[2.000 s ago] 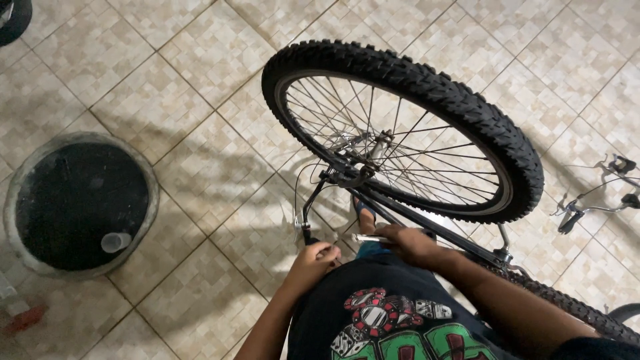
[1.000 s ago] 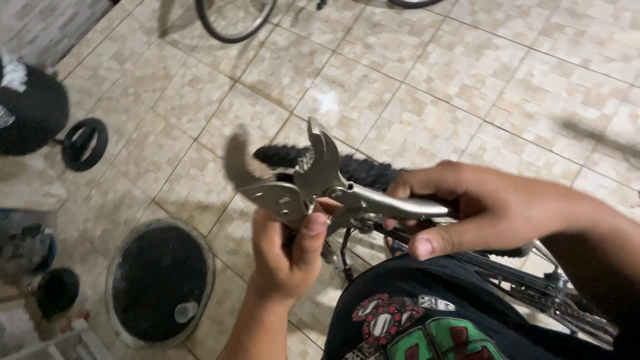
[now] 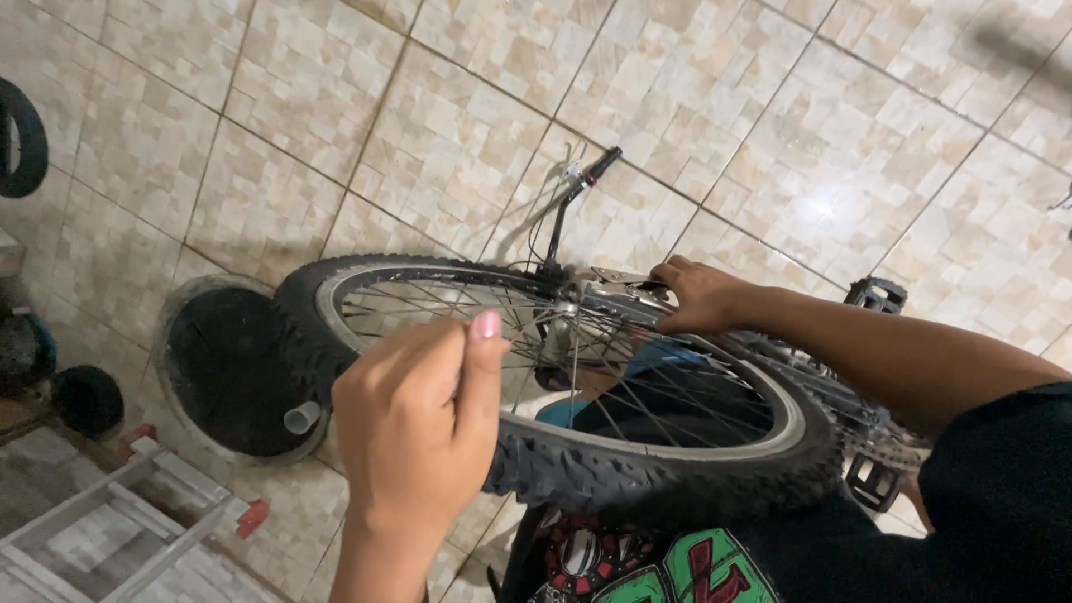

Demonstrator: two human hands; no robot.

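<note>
My left hand [image 3: 423, 410] is raised over the near left side of the bicycle wheel [image 3: 670, 477], its fingers curled closed; whether something small is inside is hidden. My right hand [image 3: 703, 297] is on the far side of the wheel, gripping metal locking pliers [image 3: 628, 278] beside the wheel's hub [image 3: 567, 306]. The jaws of the pliers lie near the axle, partly hidden by the frame and spokes. Beyond the hub a handlebar end with a black grip [image 3: 603, 166] points away over the tiled floor.
A round dark-topped container [image 3: 239, 377] with a small clear cup [image 3: 302, 417] stands left of the wheel. An aluminium ladder [image 3: 126, 511] with red feet lies lower left. Pedals [image 3: 875, 481] and the chainring are at the right, and a black tyre-like ring [image 3: 21, 138] is at the left edge.
The pliers, held up before me in both hands a second ago, are now down at the wheel hub in my right hand. My left hand has come off them. The view has shifted.
</note>
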